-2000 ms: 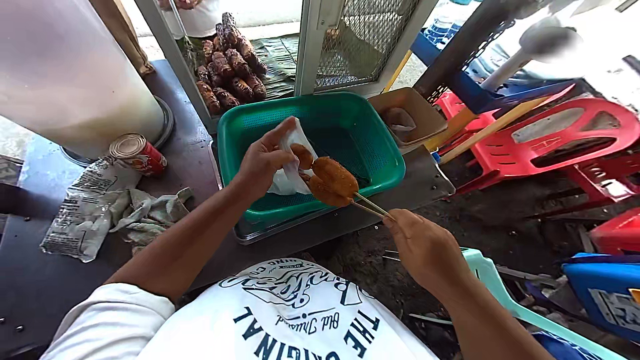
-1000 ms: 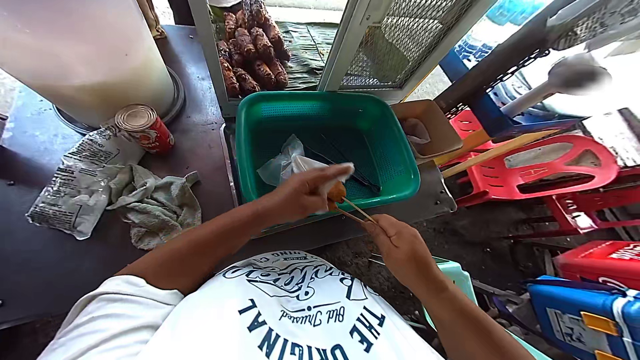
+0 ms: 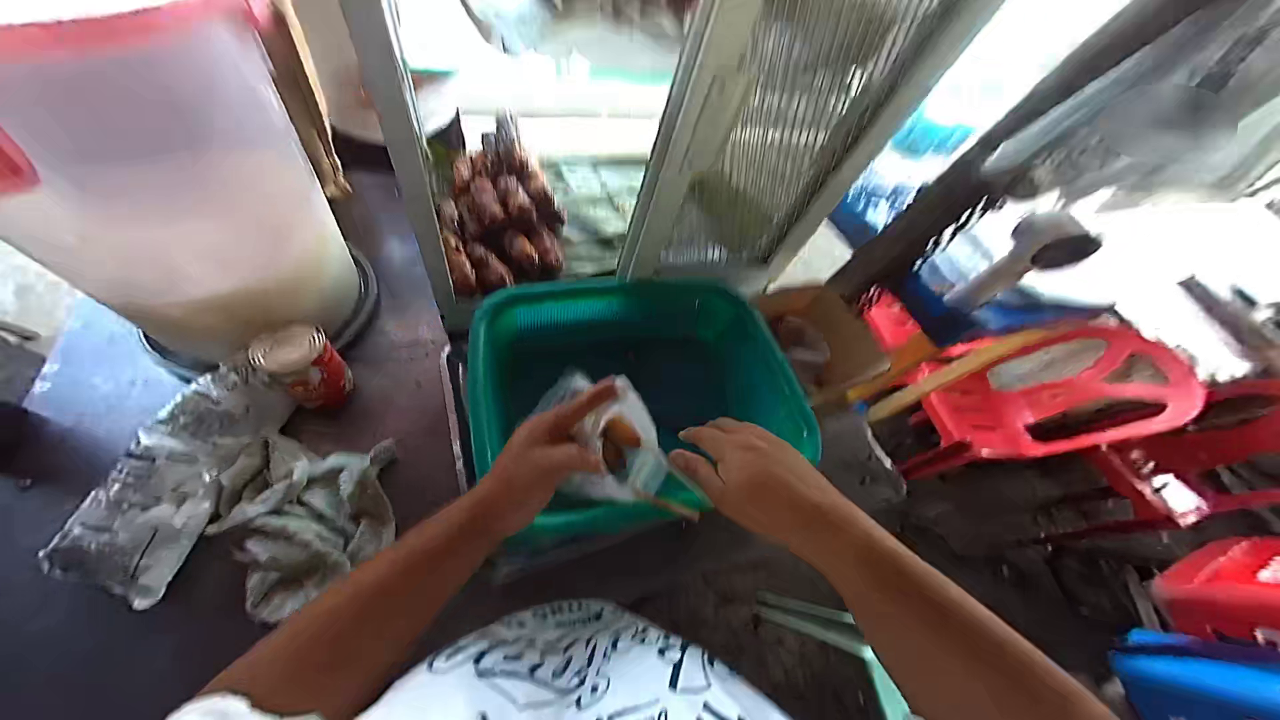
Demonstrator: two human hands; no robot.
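Observation:
My left hand [image 3: 545, 455] holds a thin clear plastic bag [image 3: 645, 425] over the near part of a green plastic basin [image 3: 800, 410]. Inside the bag sits browned food [image 3: 618, 437], blurred, with wooden skewer ends [image 3: 668, 507] poking out toward the basin's near rim. Just right of the bag is my right hand [image 3: 755, 470], off the skewers, its fingers parted and nothing visible in them.
Left of the basin lie a crumpled cloth [image 3: 320, 525], a printed plastic packet [image 3: 150, 500], a red can [image 3: 305, 368] and a large translucent container [image 3: 200, 200]. Behind are skewered browned rolls [image 3: 500, 220] in a case; at right, a cardboard box [image 3: 830, 335] and red plastic chairs [image 3: 1060, 385].
The skewered food, earlier in the open with my right hand on its sticks, is now in the bag. My right hand has let go of the sticks.

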